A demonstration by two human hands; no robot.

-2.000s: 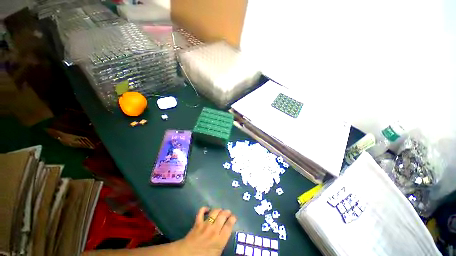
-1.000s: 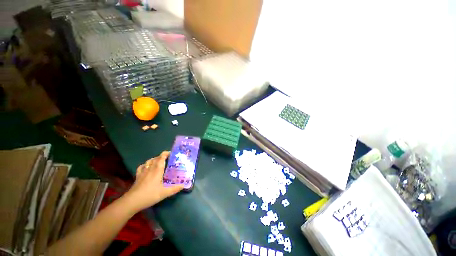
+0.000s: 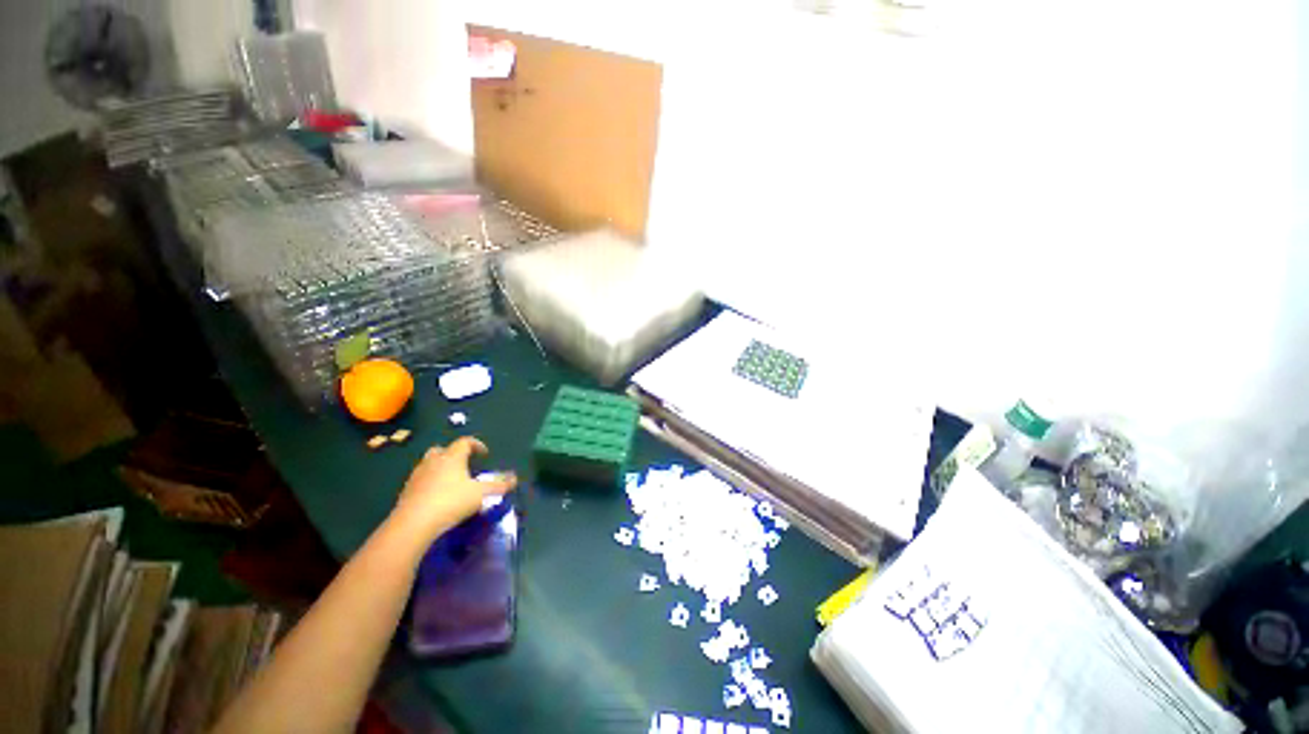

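My left hand (image 3: 457, 488) is over the far end of a smartphone (image 3: 467, 591), fingers bent at its top edge; whether they grip it I cannot tell. The phone's visible face is dull purple. A loose pile of small white square pieces (image 3: 704, 531) lies right of the phone, with single pieces trailing towards the near edge. A board panel with white squares (image 3: 706, 724) shows at the bottom edge, mostly cut off. My right hand is out of the picture.
A green stacked block (image 3: 586, 430), white-topped stack (image 3: 790, 430) and white packet (image 3: 991, 617) stand beyond and right of the pile. An orange fruit (image 3: 376, 390) and white oval case (image 3: 464, 382) lie beyond my left hand. Clear plastic trays (image 3: 345, 280) stand far left.
The view has tilted up. My left hand went from beside the board panel to the phone's side, then to its far end. The phone is nearer me and its bright screen picture no longer shows.
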